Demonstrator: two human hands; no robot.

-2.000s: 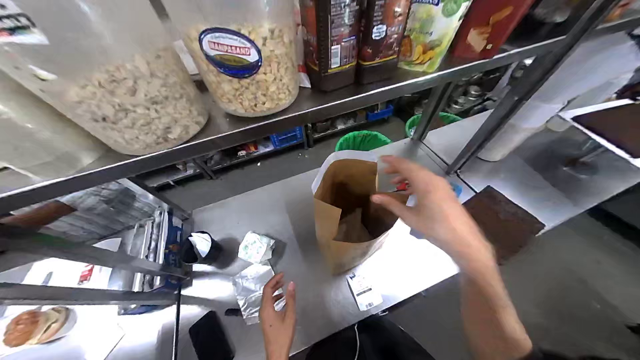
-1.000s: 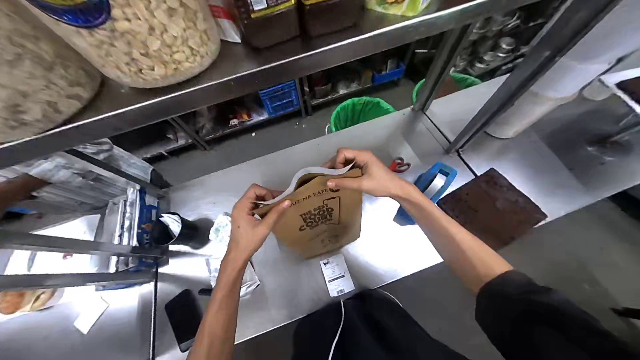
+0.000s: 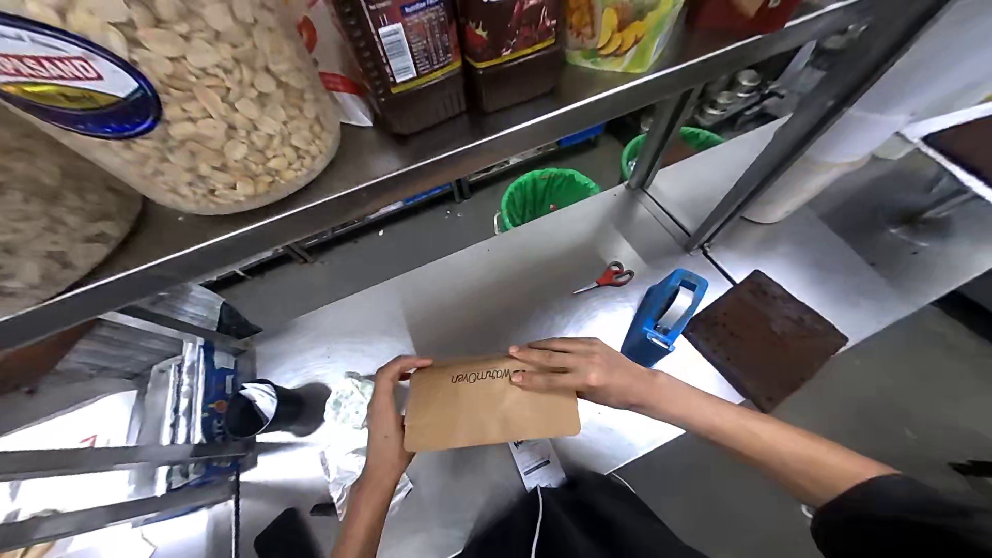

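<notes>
A brown paper bag [image 3: 490, 411], its top folded over into a flat printed flap, is between my two hands above the steel counter. My left hand [image 3: 390, 415] grips the bag's left side, with the thumb along the top fold. Flat fingers of my right hand [image 3: 583, 373] lie on the right part of the flap, over some of the print. A blue tape dispenser [image 3: 659, 322] stands just beyond my right hand, and red-handled scissors [image 3: 610, 277] lie farther back. A printed paper slip [image 3: 536, 463] lies partly under the bag's near edge.
Crumpled foil [image 3: 341, 473], a wrapped item [image 3: 349, 399], a black cup [image 3: 260, 408] and a black phone-like object [image 3: 285, 535] are at left. A brown slab [image 3: 766, 339] lies at right. A steel shelf [image 3: 434, 167] with jars and bottles crosses above; a green-lined bin [image 3: 546, 198] stands behind.
The bag stood open two seconds ago, and one second ago both hands pinched its top rim. Now the top is folded over, and my right hand has moved onto the flap.
</notes>
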